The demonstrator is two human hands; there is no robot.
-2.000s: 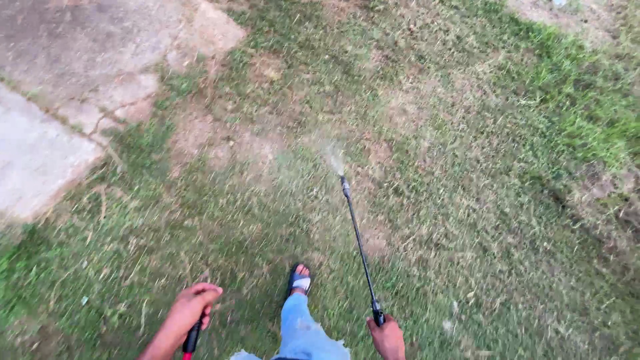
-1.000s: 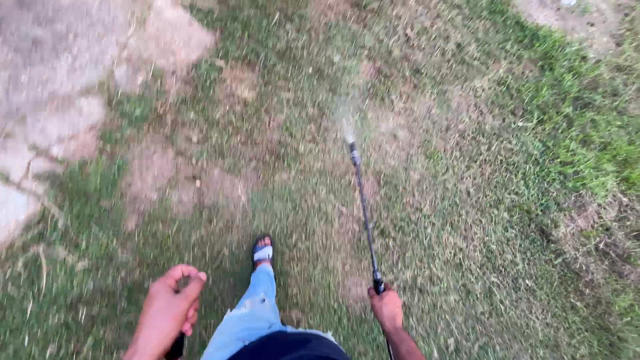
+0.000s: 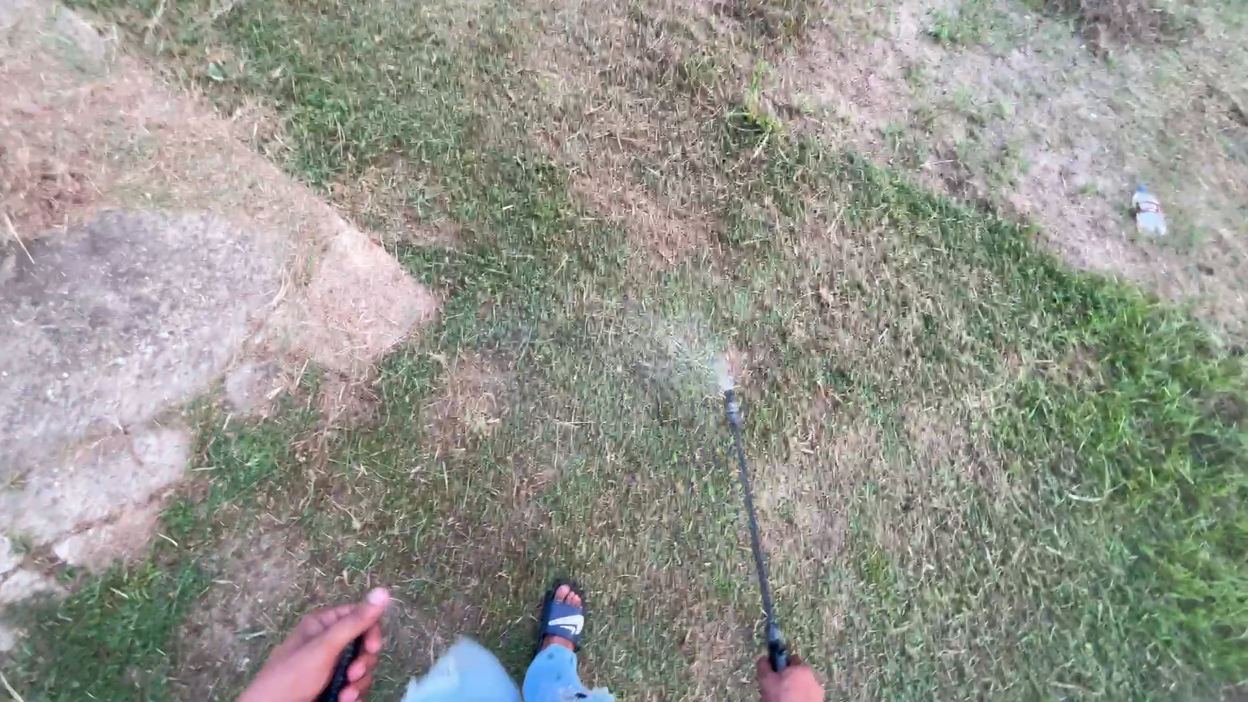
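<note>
My right hand [image 3: 792,681], at the bottom edge, is closed around the black grip of a sprayer wand [image 3: 751,507]. The thin wand points forward over the grass, and a fine mist [image 3: 697,356] comes from its nozzle [image 3: 730,395]. At the lower left, my left hand [image 3: 327,648] is closed around a black handle [image 3: 341,671], with the thumb lying along its top; the rest of that handle is out of view.
Short, patchy grass [image 3: 604,439] lies around my sandalled foot [image 3: 563,616]. A cracked concrete slab [image 3: 117,322] is at the left. A plastic bottle [image 3: 1149,212] lies on bare soil at the upper right. Taller grass [image 3: 1160,419] grows at the right.
The view has shifted, and the bottle and the corner of the slab now show. The nozzle has swung left relative to my right hand, and mist still comes out.
</note>
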